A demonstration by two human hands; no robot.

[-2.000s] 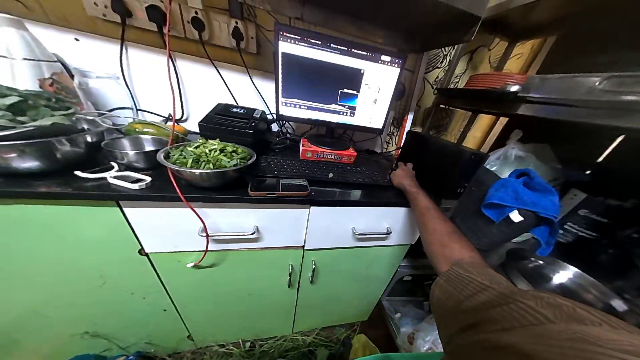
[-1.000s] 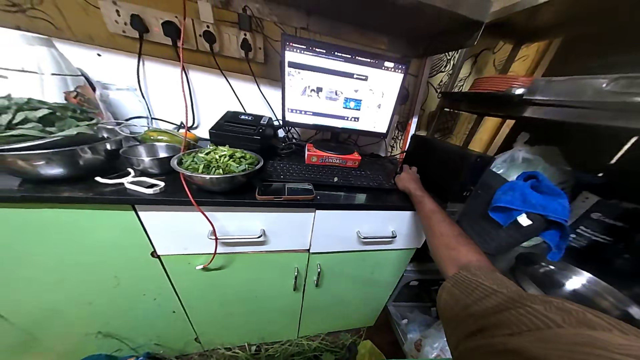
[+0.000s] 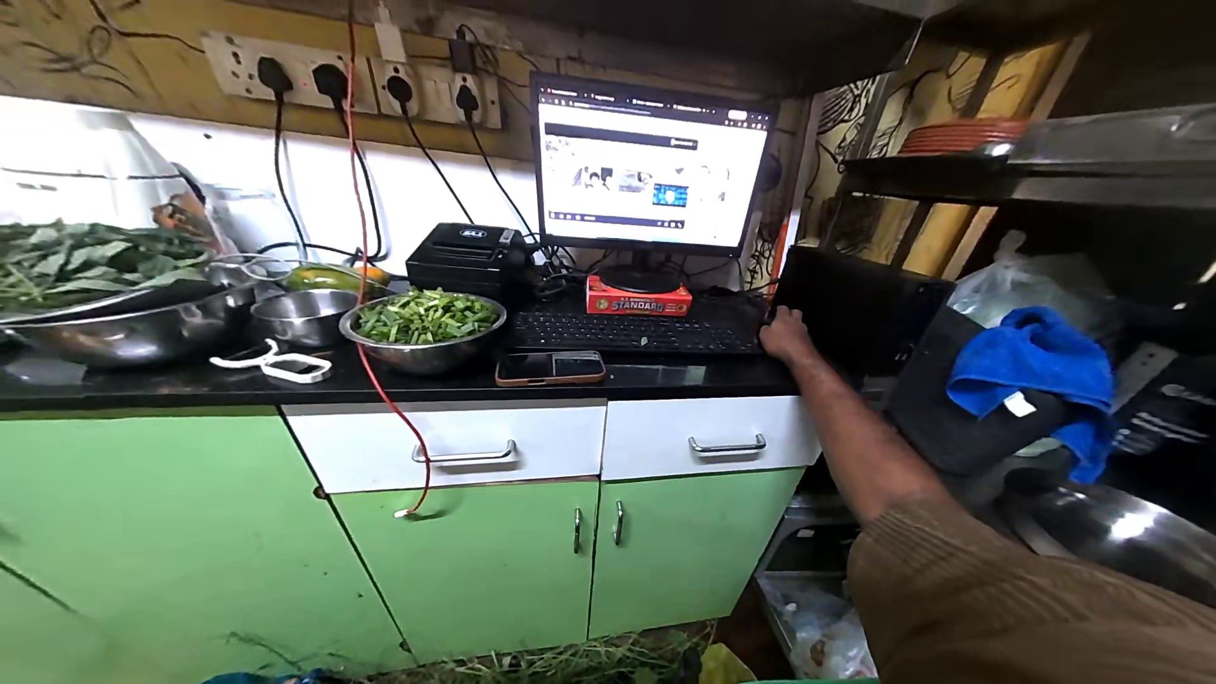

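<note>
My right hand [image 3: 787, 334] reaches to the right end of the black keyboard [image 3: 632, 332], beside a dark upright panel [image 3: 845, 304]; what lies under its fingers is hidden, perhaps a mouse. My left hand is out of view. Behind the keyboard a lit monitor [image 3: 654, 171] stands over a red box [image 3: 638, 297]. A phone [image 3: 549, 369] lies before the keyboard. To its left is a steel bowl [image 3: 425, 353] of chopped green vegetables [image 3: 427, 316], with a black printer [image 3: 465, 261] behind it.
At left stand a large steel bowl [image 3: 142, 332] of leafy greens [image 3: 90, 261] and a smaller bowl [image 3: 304, 318]. A red cable [image 3: 366, 237] hangs over the counter edge. At right are a blue cloth [image 3: 1035, 370] and a steel basin [image 3: 1121, 532]. Cut stems [image 3: 589, 660] litter the floor.
The monitor has gone from a mostly dark picture to a white page with small pictures. My right hand has stayed at the keyboard's right end.
</note>
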